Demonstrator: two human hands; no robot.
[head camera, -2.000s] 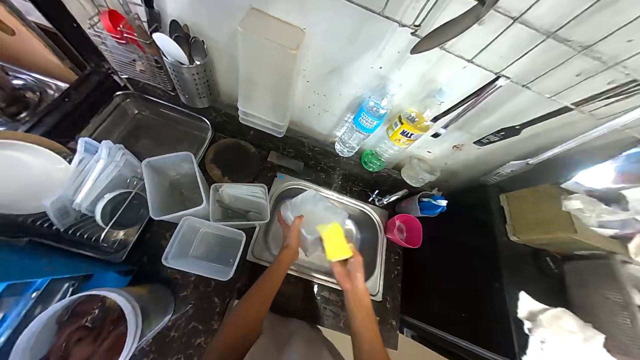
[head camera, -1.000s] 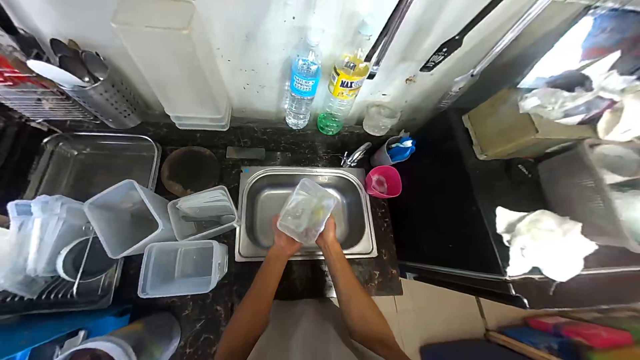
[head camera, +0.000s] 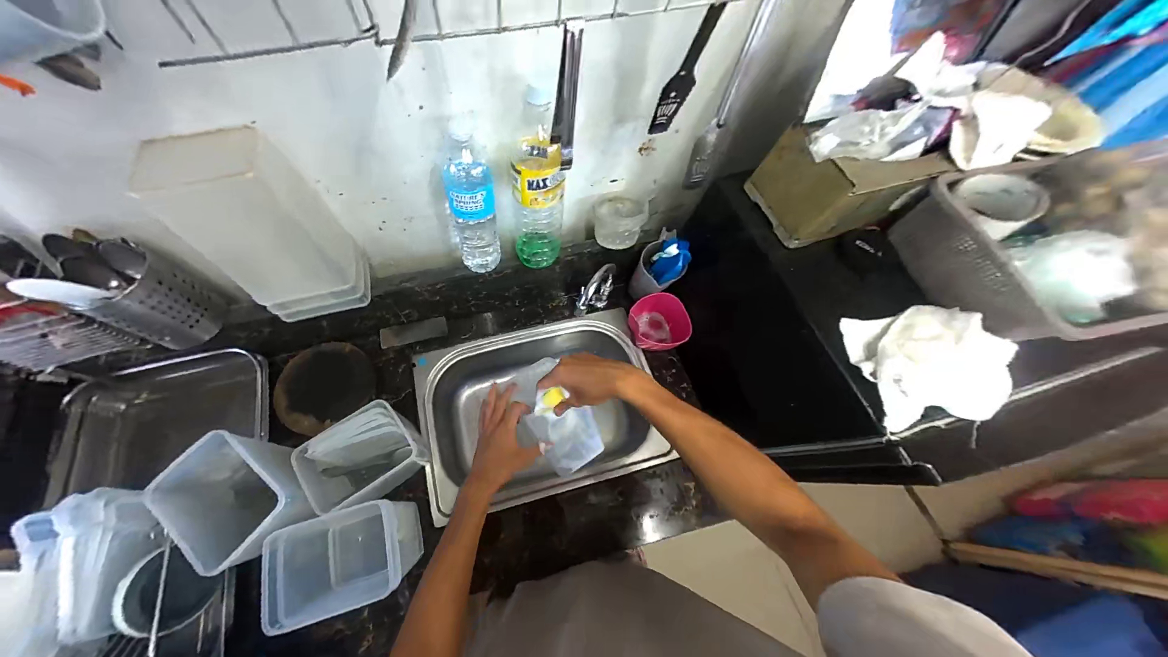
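Over the stainless steel sink (head camera: 465, 401), my left hand (head camera: 502, 433) grips the left side of a translucent plastic container (head camera: 570, 443). My right hand (head camera: 589, 383) has its fingers closed on a yellow sponge (head camera: 553, 398), pressed on the container's upper part. The container lies tilted within the basin, and the hands hide part of it. Behind the sink stands a small chrome faucet (head camera: 596, 290). A pink plastic cup (head camera: 659, 321) sits at the sink's back right corner.
Translucent containers (head camera: 342, 566) stand left of the sink, near a round dark board (head camera: 324, 388) and a metal tray (head camera: 173, 401). Two plastic bottles (head camera: 473, 214) (head camera: 538, 205) stand against the wall. At the right are a white cloth (head camera: 940, 365) and a grey plastic basket (head camera: 967, 265).
The container, held up in both hands a second ago, is now lower and tilted in the sink. My right hand has moved onto its upper part with the sponge. The view has shifted.
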